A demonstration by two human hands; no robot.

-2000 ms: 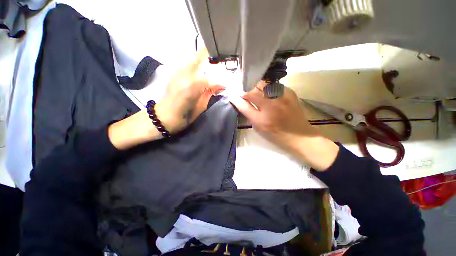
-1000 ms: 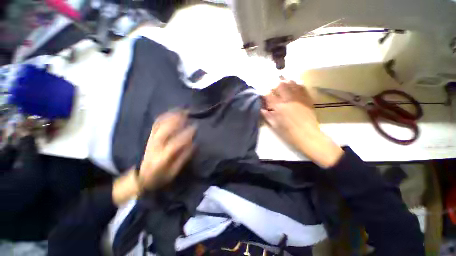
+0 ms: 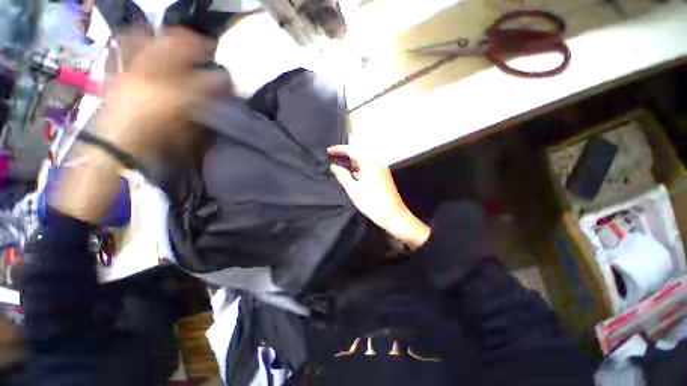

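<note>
The dark grey fabric [image 3: 264,181] is bunched and stretched between my hands, over the table's front edge and my lap. Pale fabric [image 3: 260,280] shows along its lower edge. My left hand [image 3: 162,98] is raised at the upper left, strongly blurred, with dark cloth at its fingers. My right hand [image 3: 369,187] pinches the cloth's right edge between thumb and fingers, near the table's front edge. The fingertips of my left hand are too blurred to make out.
Red-handled shears [image 3: 523,47] lie on the cream machine table [image 3: 422,124] at the upper right. Part of the sewing machine [image 3: 312,19] shows at the top. An open drawer or box [image 3: 595,264] with small items is at the right. A blue bin [image 3: 120,205] is partly hidden behind my left wrist.
The view has turned and shifted. The cloth has come away from the needle area towards me. My left hand has lifted up and left with cloth; my right hand has moved nearer my body.
</note>
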